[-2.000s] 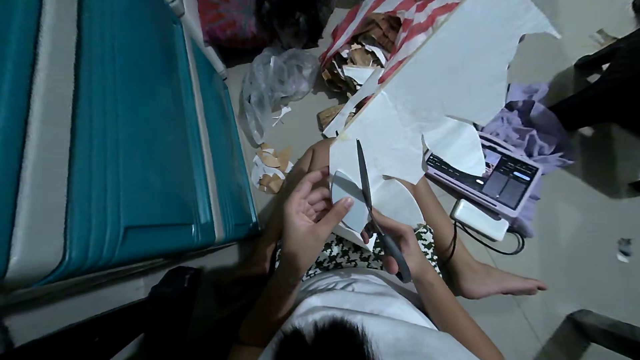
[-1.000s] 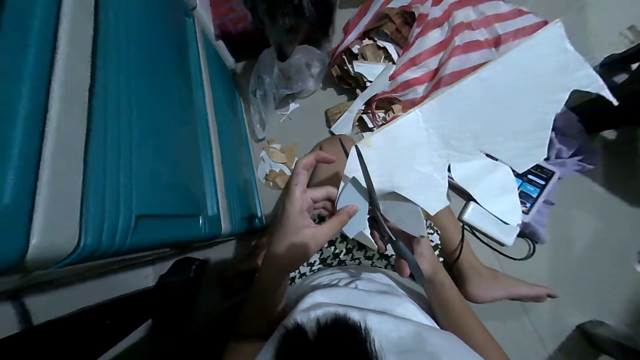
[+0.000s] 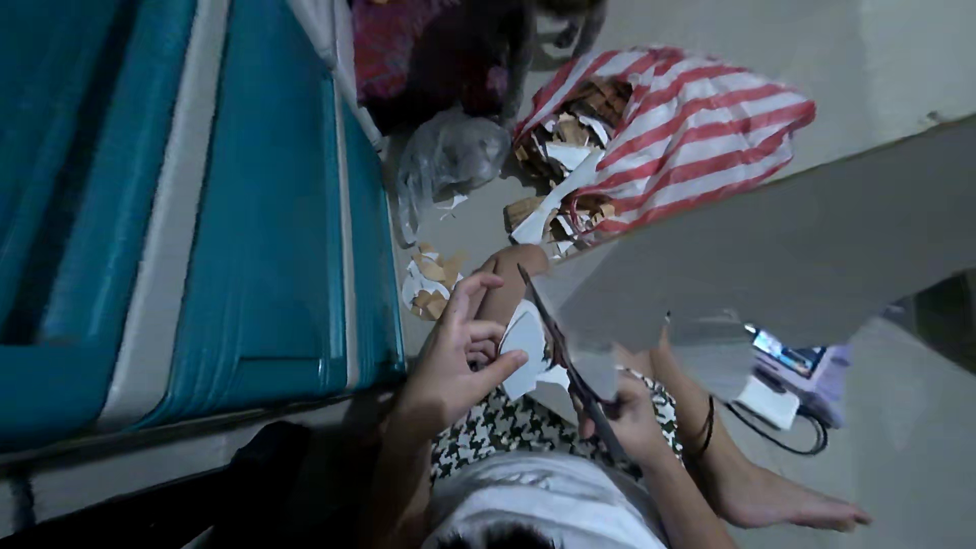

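Note:
My left hand [image 3: 465, 354] pinches a small white paper piece [image 3: 524, 347] with a pointed, curved top between thumb and fingers, above my lap. My right hand [image 3: 629, 419] grips the handles of dark scissors [image 3: 563, 347], whose blades point up and left, just right of the small piece. A large sheet of paper or card [image 3: 732, 259] stretches from beside the scissors to the right edge, blurred and shadowed. Its lower left part lies behind the blades, and whether the blades touch it I cannot tell.
A red-and-white striped plastic bag [image 3: 701, 130] holds brown and white scraps. Nearby are a clear plastic bag [image 3: 457, 152] and loose scraps [image 3: 431, 282] on the floor. A teal padded seat [image 3: 267, 229] stands at left. At right lie a lit device [image 3: 789, 354], a white box [image 3: 768, 402] and a black cable [image 3: 778, 442].
The large sheet has swung and lifted, and now covers more of the right side. The small piece is turned more upright in my left hand. The scissors stay in my right hand.

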